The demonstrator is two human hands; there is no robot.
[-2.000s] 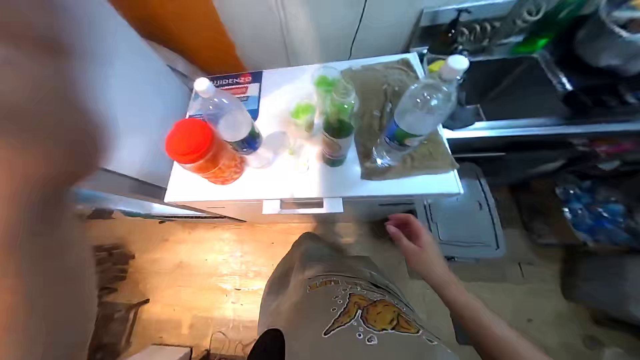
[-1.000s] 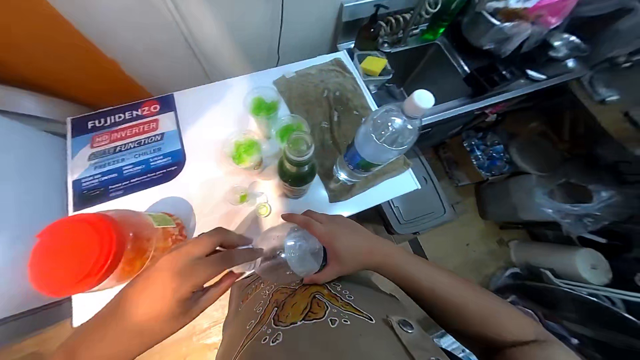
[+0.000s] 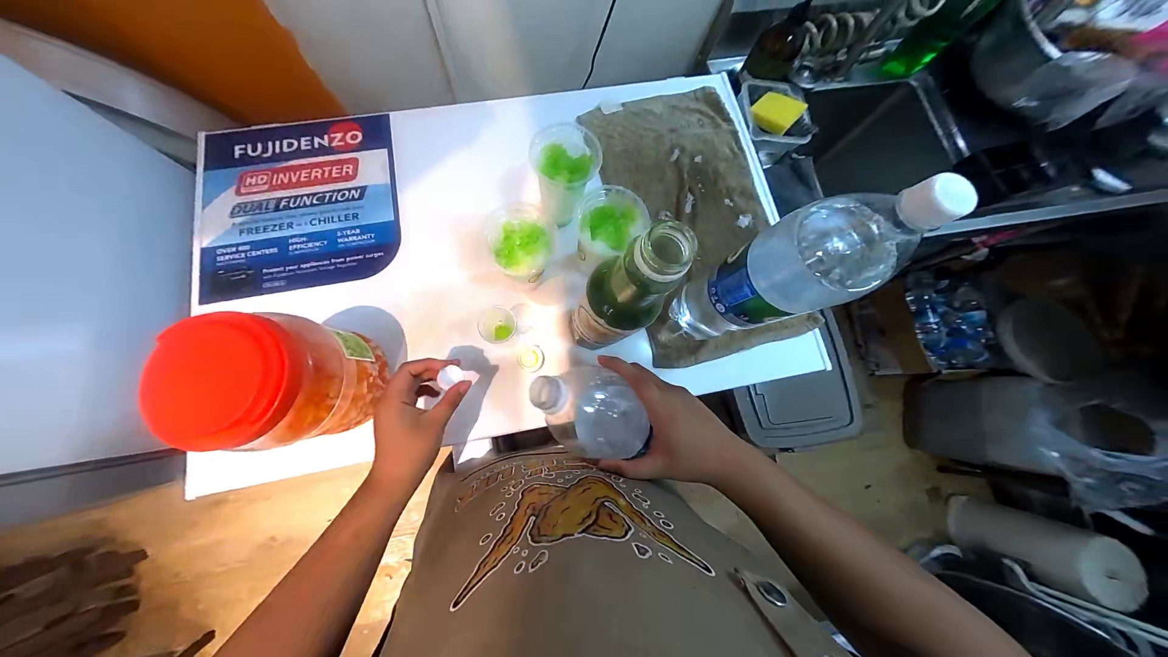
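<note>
Pinched between the thumb and fingers of my left hand point(image 3: 415, 411) is a white bottle cap point(image 3: 449, 377). My right hand point(image 3: 680, 424) grips a clear plastic bottle point(image 3: 598, 411), whose uncapped mouth tilts toward the left. Beyond it are a green glass bottle point(image 3: 630, 287) with an open mouth and several clear cups with bright green contents, one of them a cup point(image 3: 520, 245) at the left. A small cup point(image 3: 497, 324) and a small round lid or cap point(image 3: 530, 358) lie nearer me. At the right stands a large capped plastic bottle point(image 3: 803, 260).
A jar with a red lid point(image 3: 219, 379) stands at the left of the white freezer top point(image 3: 447, 192), near a printed Fujidenzo sticker point(image 3: 297, 205). A brown cloth point(image 3: 675, 164) lies under the large bottle. The sink point(image 3: 876, 137) and a yellow sponge point(image 3: 777, 112) are at the right.
My left hand has moved left, away from the clear bottle, and the white cap is now off it. Two seconds ago that bottle stood by the red-lidded jar.
</note>
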